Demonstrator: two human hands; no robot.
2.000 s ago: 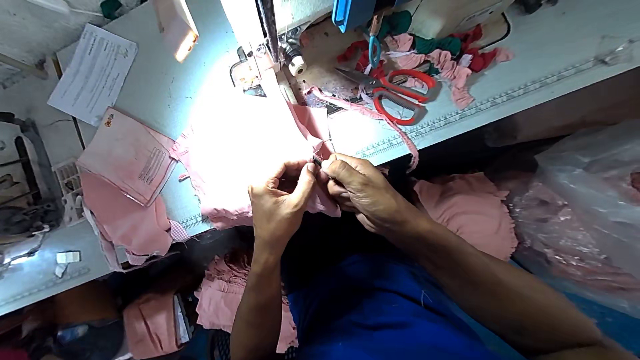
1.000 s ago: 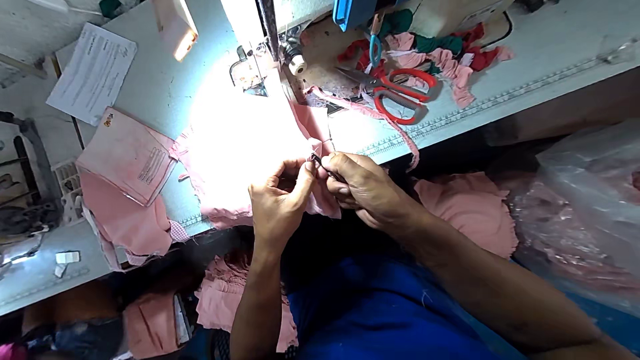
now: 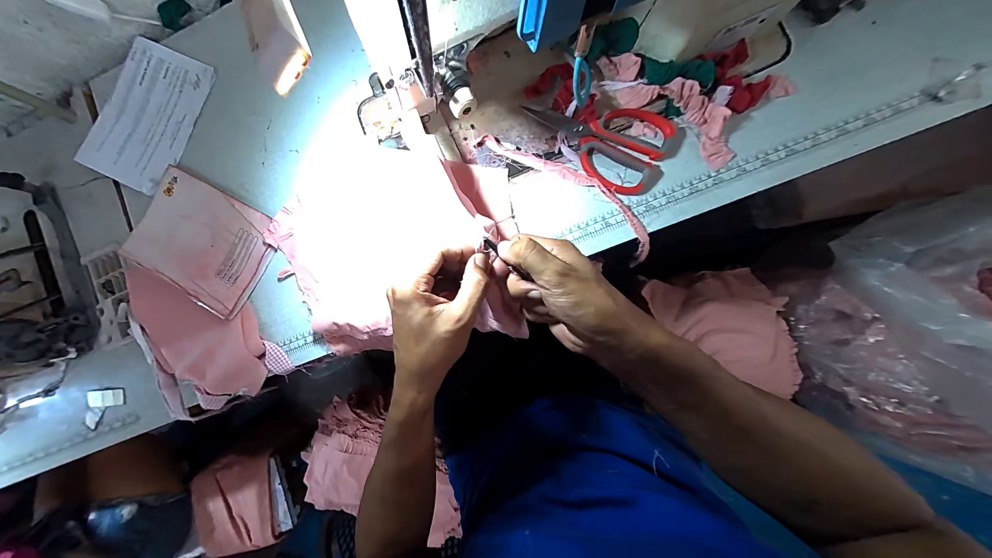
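Note:
Pink fabric (image 3: 364, 232), bright under the lamp, lies on the sewing table and hangs over its front edge. My left hand (image 3: 438, 310) pinches the cloth's edge between thumb and fingers. Against it, my right hand (image 3: 566, 287) is closed on a small dark metal tool (image 3: 490, 245), its tip at the cloth; the kind of tool cannot be told, as my fingers cover most of it. Behind both hands is the presser foot area of a sewing machine (image 3: 411, 97). Red-handled scissors (image 3: 620, 151) lie to the right of the needle, beside a narrow pink strip (image 3: 573, 172).
Red, green and pink scraps (image 3: 682, 81) lie at the back right. On the left are a printed paper (image 3: 147, 116), a pink notebook (image 3: 201, 240) and folded pink pieces (image 3: 194, 333). A clear plastic bag (image 3: 914, 349) is at the right. Part of another person (image 3: 116, 480) shows at the lower left.
My right hand and the dark tool have shifted slightly at the cloth's edge. My left hand keeps its pinch in about the same place.

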